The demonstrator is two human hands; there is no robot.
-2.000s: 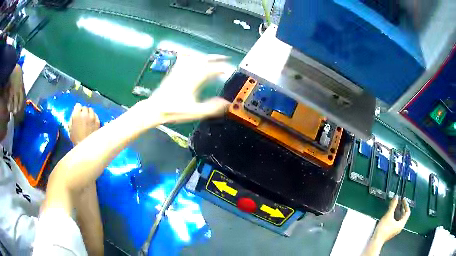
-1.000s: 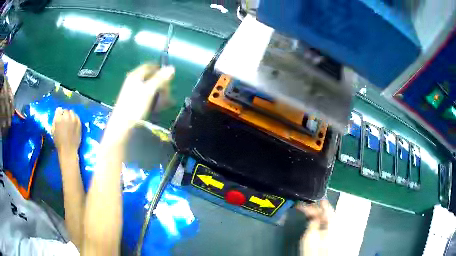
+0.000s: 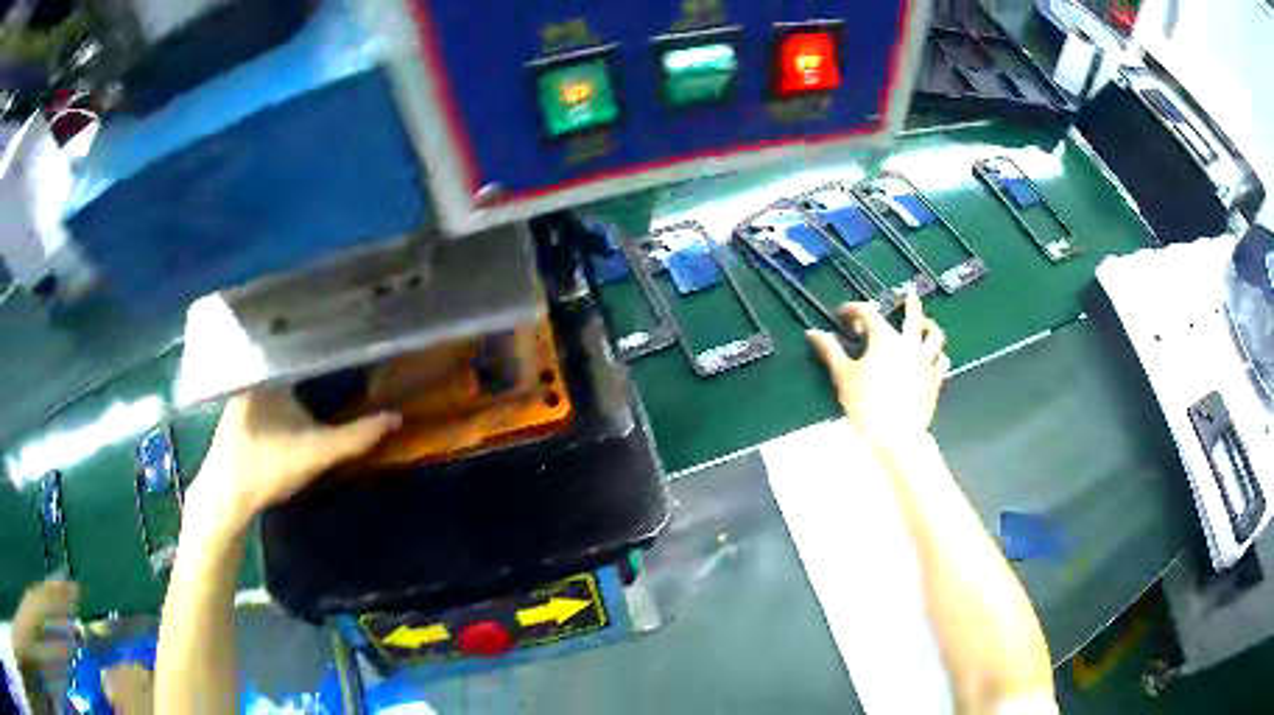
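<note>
My left hand (image 3: 273, 450) is at the left end of the orange fixture (image 3: 538, 384), under the silver press plate (image 3: 405, 300). Its thumb lies along the fixture's front edge and its fingers are partly hidden. A dark part shows beside them; I cannot tell if the hand grips it. My right hand (image 3: 889, 366) is over the green belt right of the press, thumb and fingers around the lower end of a dark phone middle frame (image 3: 785, 286) with a blue patch. More such frames lie beside it, one at its left (image 3: 729, 352).
The control panel (image 3: 671, 133) with lit switches hangs above. The black press base (image 3: 475, 538) has a button panel (image 3: 485, 638) in front. A single frame (image 3: 1027, 210) lies farther right on the belt (image 3: 999, 314). A white strip (image 3: 838, 559) lies on the bench. Another person's hand (image 3: 49, 622) shows lower left.
The view has turned right. My left hand has moved from above the belt to the fixture. My right hand has moved from beside the press base to the frames on the belt.
</note>
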